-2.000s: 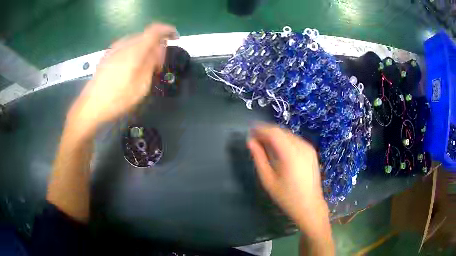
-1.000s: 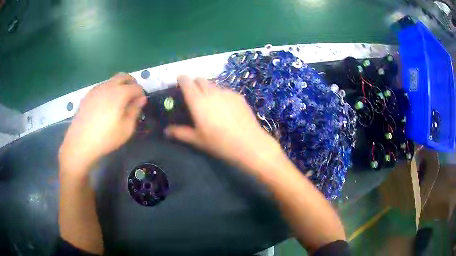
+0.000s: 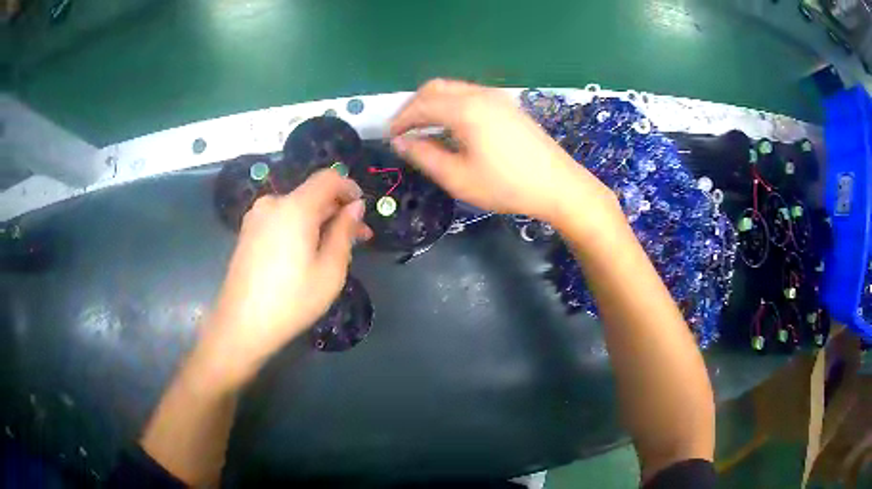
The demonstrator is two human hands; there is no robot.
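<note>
Several black round housings lie near the bench's back edge; one with a green-ended cell and a red wire [image 3: 416,215] is between my hands. Another housing [image 3: 320,141] is behind my left hand. A lower one [image 3: 352,317] is partly covered by my left hand. My left hand [image 3: 296,253] has its fingertips bunched beside the wired housing; whether they pinch anything is hidden. My right hand [image 3: 488,148] is over that housing's far right side, thumb and fingers curled close; I cannot tell whether a lead is between them. White leads show below the right hand.
A large heap of blue circuit boards [image 3: 660,210] lies to the right. Beyond it are black housings with green cells and red wires [image 3: 779,244], then a blue bin [image 3: 846,210]. A pale metal rail [image 3: 229,143] runs along the back edge. Brown cartons are at the lower right.
More housings now show near the rail, grouped around my hands. My right hand has moved up and right, off the housing it covered; my left hand has moved right and down.
</note>
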